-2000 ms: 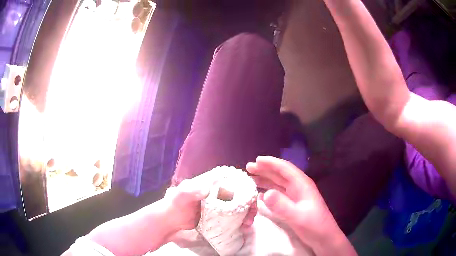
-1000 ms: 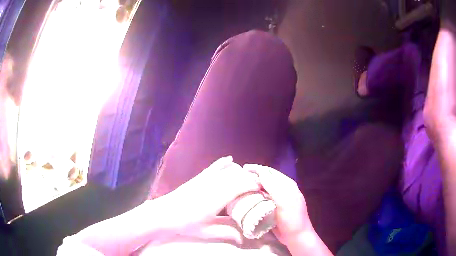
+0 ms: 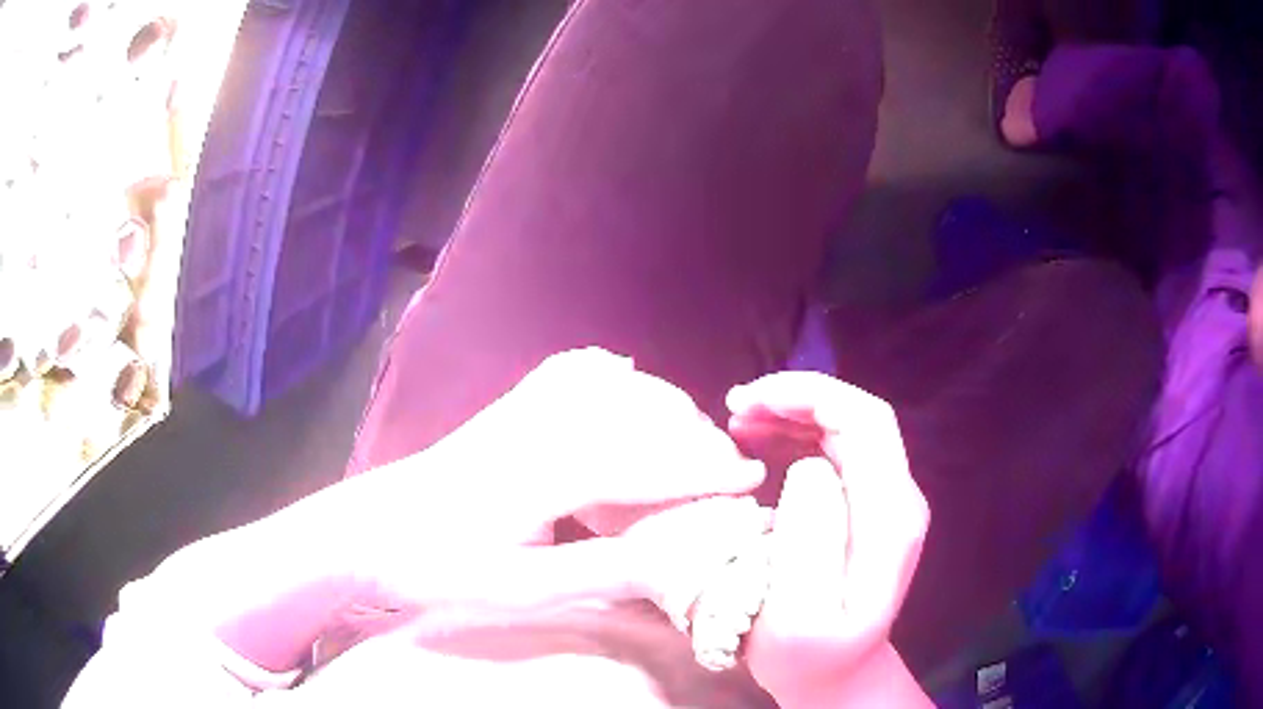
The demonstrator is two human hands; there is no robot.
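Observation:
A pale workpiece with a knobbly, scalloped end (image 3: 723, 621) is held low in front of me, between my two hands. My left hand (image 3: 596, 443) is washed out by glare and closes over the piece from the left. My right hand (image 3: 845, 513) is curled round its right side, with the thumb against it. Most of the piece is hidden by the fingers and glare, and its hole does not show.
A glaring lit tray (image 3: 83, 236) with small pale round pieces is at the left, beside a ribbed blue-violet crate (image 3: 256, 208). My leg (image 3: 665, 180) is in the middle. A person in purple clothing (image 3: 1205, 416) sits at right, near a blue bag (image 3: 1094, 575).
The view has shifted, so the tray lies further left. The piece's square-holed end faced up two seconds ago; now its knobbly end points down. The bare arm at right has mostly left view.

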